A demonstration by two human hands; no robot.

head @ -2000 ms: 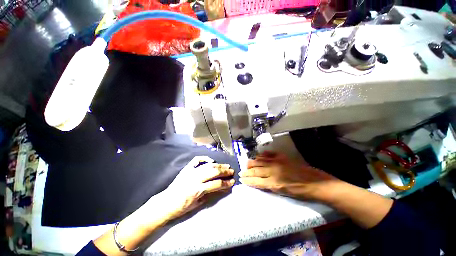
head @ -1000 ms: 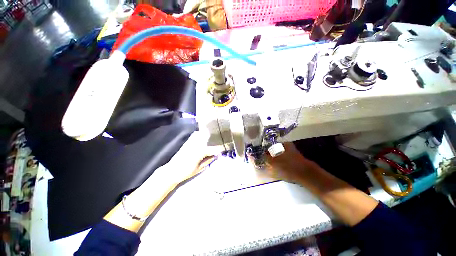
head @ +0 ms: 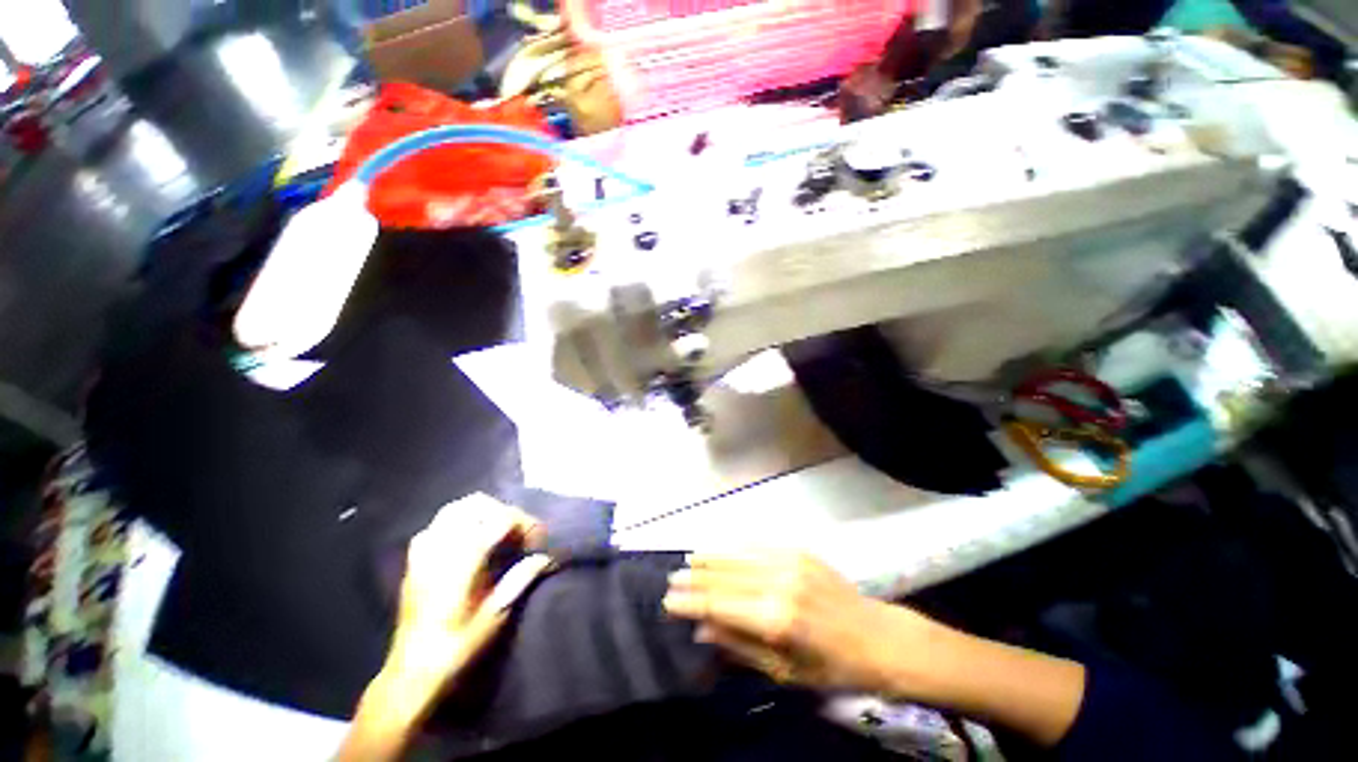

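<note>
Black fabric hangs bunched over the table's front edge between my hands. My left hand grips its left part, thumb and fingers pinching the cloth. My right hand holds its right part by the upper edge. More black cut pieces spread over the left of the table. The sewing machine stands behind, its needle area blurred and away from both hands. Another black piece lies under the machine arm.
A white lamp on a blue neck stands left of the machine. A red plastic bag and pink basket are behind. Red and orange-yellow loops lie at right. The white table has its front edge below the machine.
Both hands have moved from the needle area toward the table's front edge and now hold bunched black fabric there. The view has shifted, showing more of the right side.
</note>
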